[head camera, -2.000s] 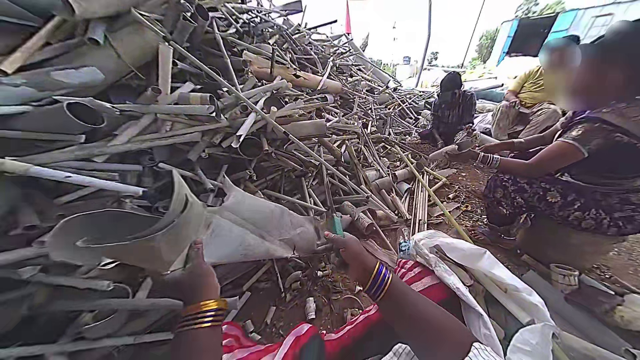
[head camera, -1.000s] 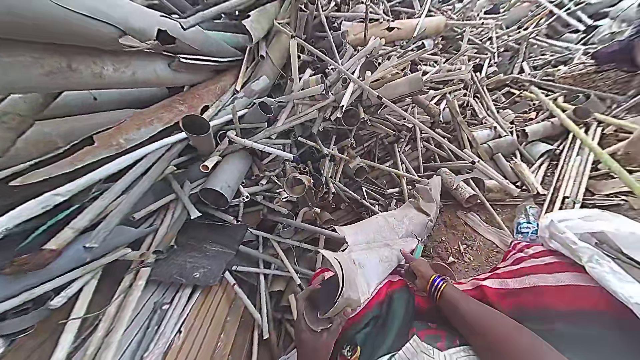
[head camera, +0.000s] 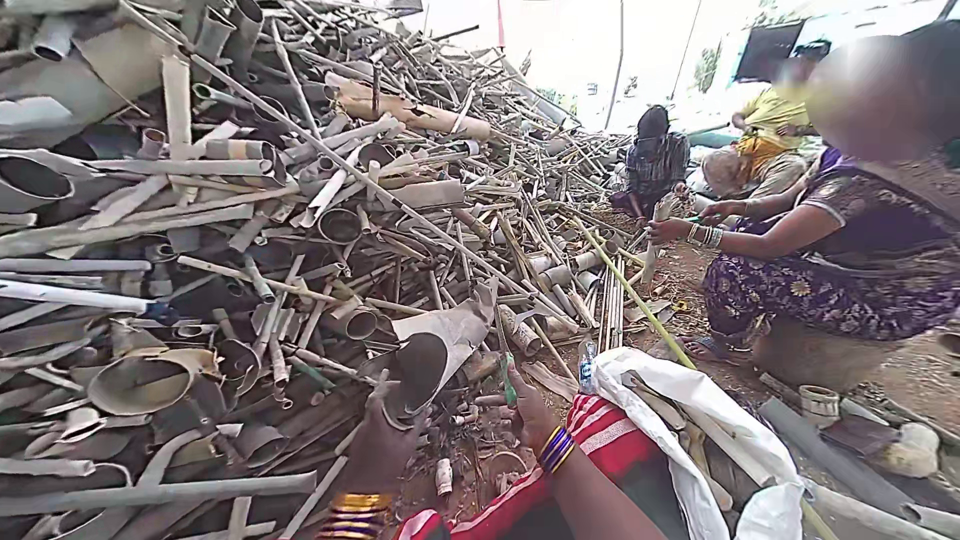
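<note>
My left hand (head camera: 379, 442), with gold bangles at the wrist, grips the lower edge of a wide, broken grey pipe piece (head camera: 442, 345) whose dark opening faces me. Beside it on the right, my right hand (head camera: 532, 412), wearing blue and yellow bangles, is closed around the green handle of a tool (head camera: 511, 382); its narrow blade points up along the torn end of the pipe piece. The exact kind of tool is unclear. Red and white striped cloth (head camera: 607, 442) lies over my lap under the right forearm.
A large heap of scrap pipes (head camera: 360, 225) rises ahead and left. A white sack (head camera: 697, 397) with pipe pieces lies right, a plastic bottle (head camera: 587, 367) beside it. A person in patterned clothing (head camera: 817, 292) crouches at right holding a piece; two more people sit behind.
The view has swung back up toward the people. The pipe piece has turned so its wide opening faces me, and the green-handled tool now shows clearly in my right hand.
</note>
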